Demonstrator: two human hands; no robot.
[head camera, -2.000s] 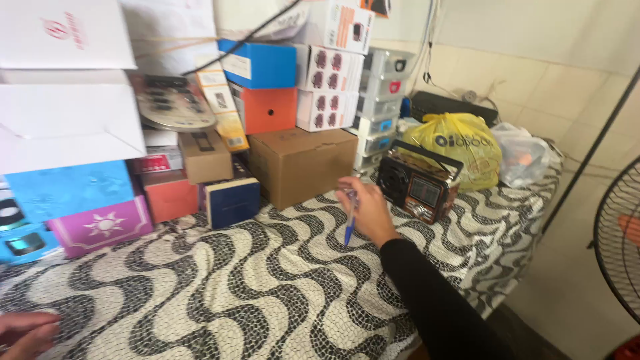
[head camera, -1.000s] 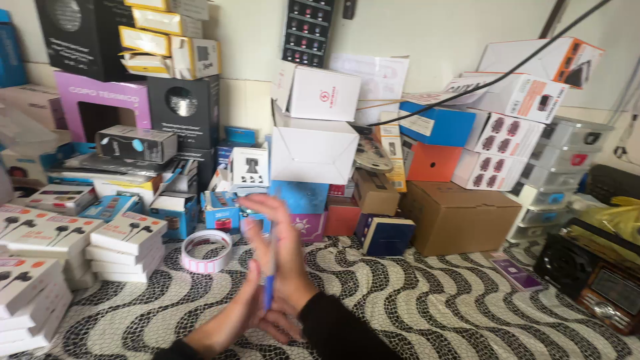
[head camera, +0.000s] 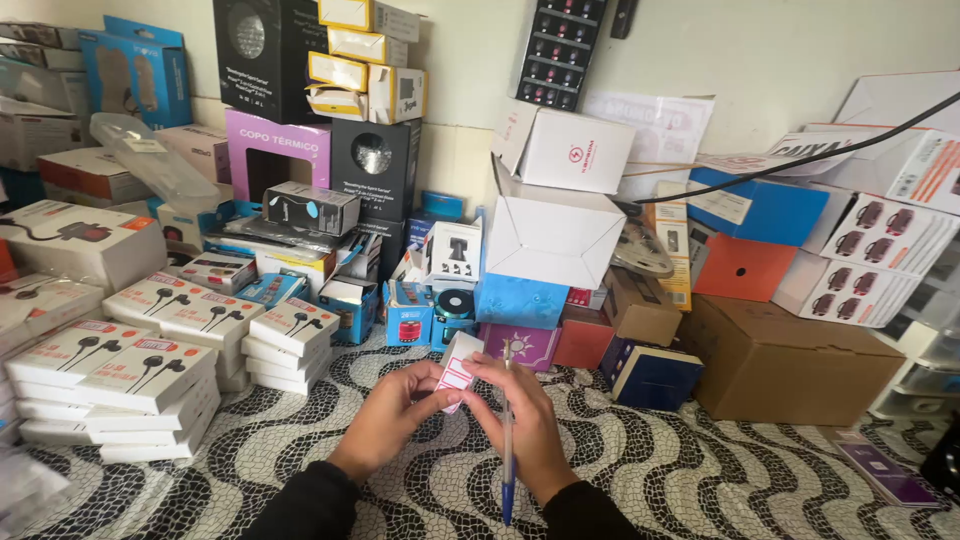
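A roll of white labels with pink-red borders (head camera: 456, 373) is held upright between both hands, just above the patterned cloth. My left hand (head camera: 397, 412) grips its left side with thumb and fingers. On the right side, the fingertips of my right hand (head camera: 517, 416) touch the labels. A ballpoint pen with a blue cap (head camera: 508, 450) is also in my right hand, lying across the fingers with the cap pointing down. Behind the roll are a purple box with a sun print (head camera: 519, 343) and small blue speaker boxes (head camera: 409, 313).
Stacks of white earphone boxes (head camera: 150, 367) stand at the left. A large brown cardboard box (head camera: 795, 360) and a dark blue box (head camera: 656, 375) sit at the right. Piled boxes (head camera: 555, 232) line the wall, and a black cable (head camera: 795, 154) hangs across the upper right.
The label roll, on the cloth one second ago, is now up in my hands. Two seconds ago my right hand was out by the radio with the pen. The view has swung left.
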